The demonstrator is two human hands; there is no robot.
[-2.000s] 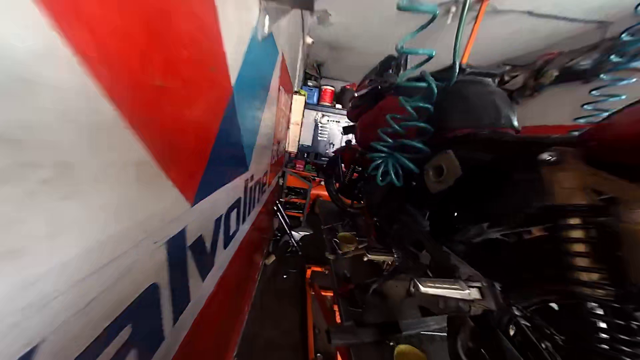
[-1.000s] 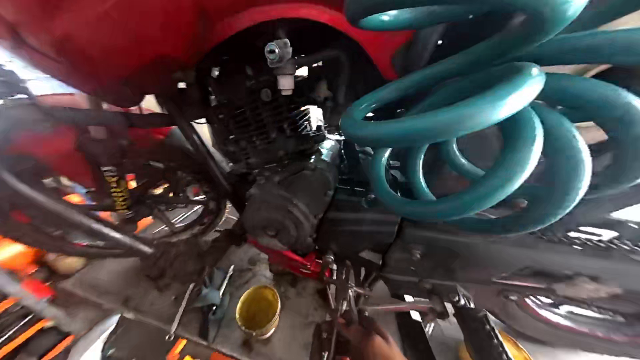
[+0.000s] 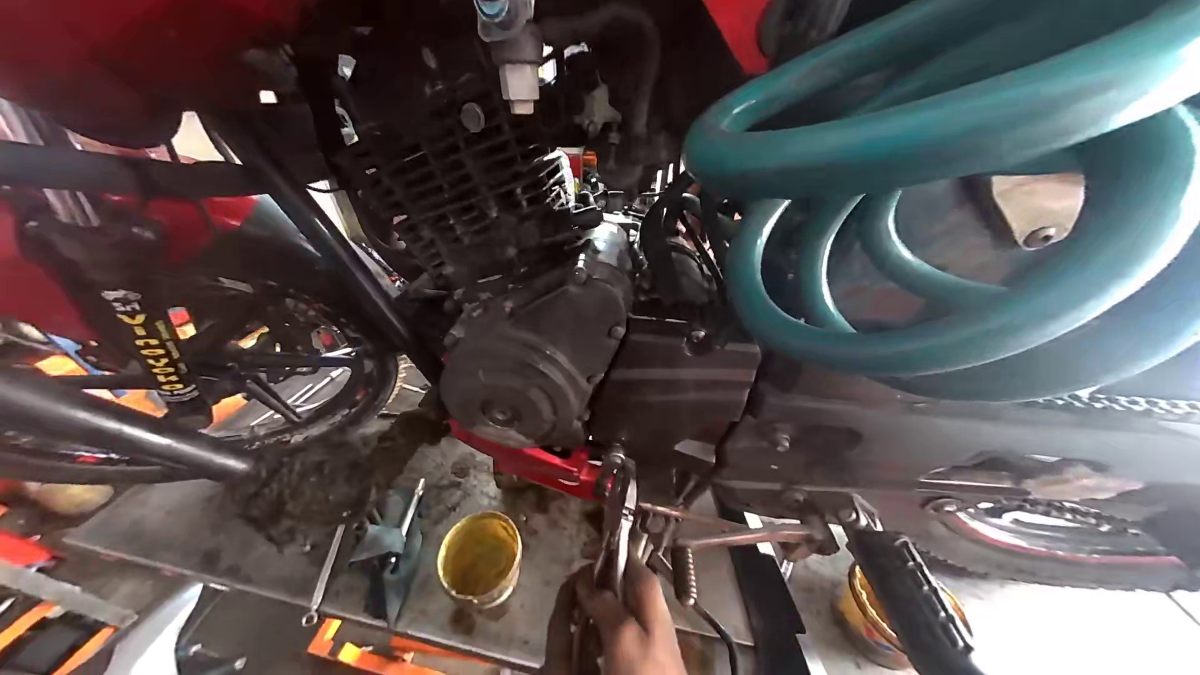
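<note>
At the bottom centre, my right hand (image 3: 637, 623) grips metal pliers (image 3: 619, 520), their handles partly hidden by the fingers. The pliers stand upright, with the upper end against a small bolt or joint beside a red metal part (image 3: 553, 469) under the motorcycle engine (image 3: 525, 366); contact at the jaws is hard to make out. Darker fingers lie along the left side of the handles; whose hand they belong to is unclear. My left hand cannot be made out separately. A coil spring (image 3: 685, 574) and the stand's metal rods lie just right of the pliers.
On the metal platform (image 3: 262, 553) are a yellow-lined tub (image 3: 480, 560), a wrench (image 3: 325, 574), and a teal tool or cloth (image 3: 386, 553). Another yellow tub (image 3: 877, 614) sits lower right behind a black footrest (image 3: 914, 595). A coiled teal air hose (image 3: 900, 145) hangs close at upper right.
The view has swung from the wall and aisle to the engine's side and moved in closer. My hand was absent two seconds ago and appeared low by the red part one second ago.
</note>
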